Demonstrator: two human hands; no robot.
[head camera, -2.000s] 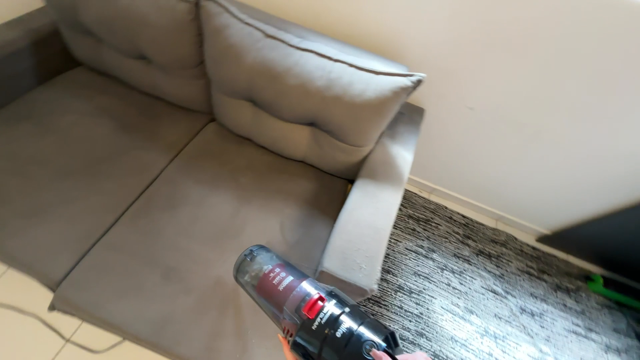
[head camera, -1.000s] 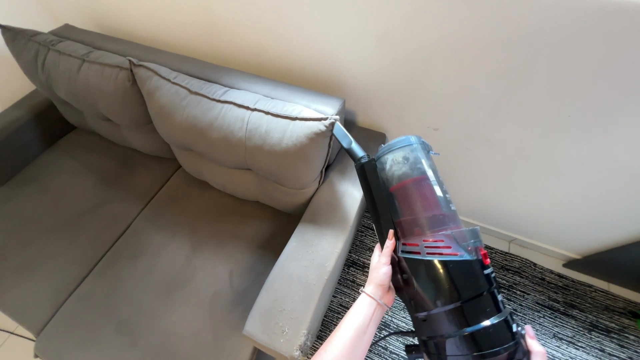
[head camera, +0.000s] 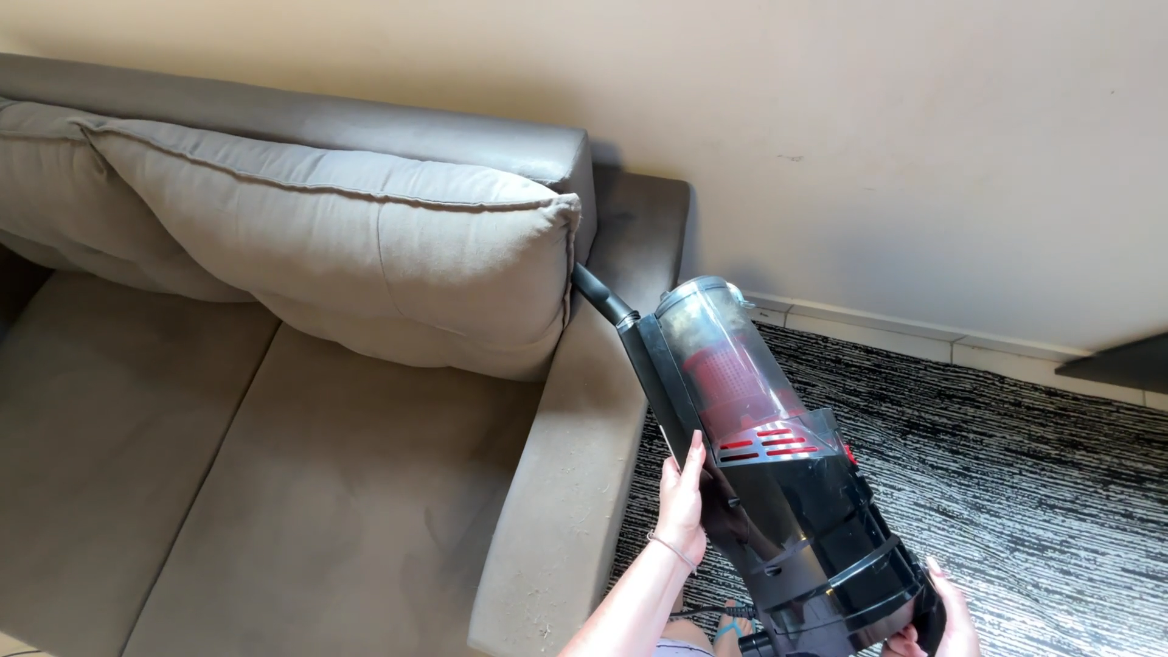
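A black handheld vacuum cleaner (head camera: 803, 511) with a clear dust bin and red filter spans the lower right of the view. My left hand (head camera: 683, 511) supports its tube side from beneath, a bracelet at the wrist. My right hand (head camera: 940, 611) grips the rear end by the handle, partly hidden. The crevice nozzle (head camera: 604, 297) points up and left, its tip at the gap between the grey back cushion (head camera: 438, 265) and the sofa's armrest (head camera: 575, 493); the very tip is hidden. Pale crumbs or lint lie on the armrest.
The grey sofa seat (head camera: 347, 511) fills the lower left. Behind stands a pale wall (head camera: 867, 137) with a tiled baseboard (head camera: 867, 338). A black-and-white striped rug (head camera: 1031, 474) covers the floor at right, near a dark flat object (head camera: 1122, 365). A power cord (head camera: 721, 610) runs beneath the vacuum.
The vacuum, seen only in part low in the view two seconds ago, has come up over the armrest. Since one second ago its nozzle has moved from the cushion's top corner down to its side.
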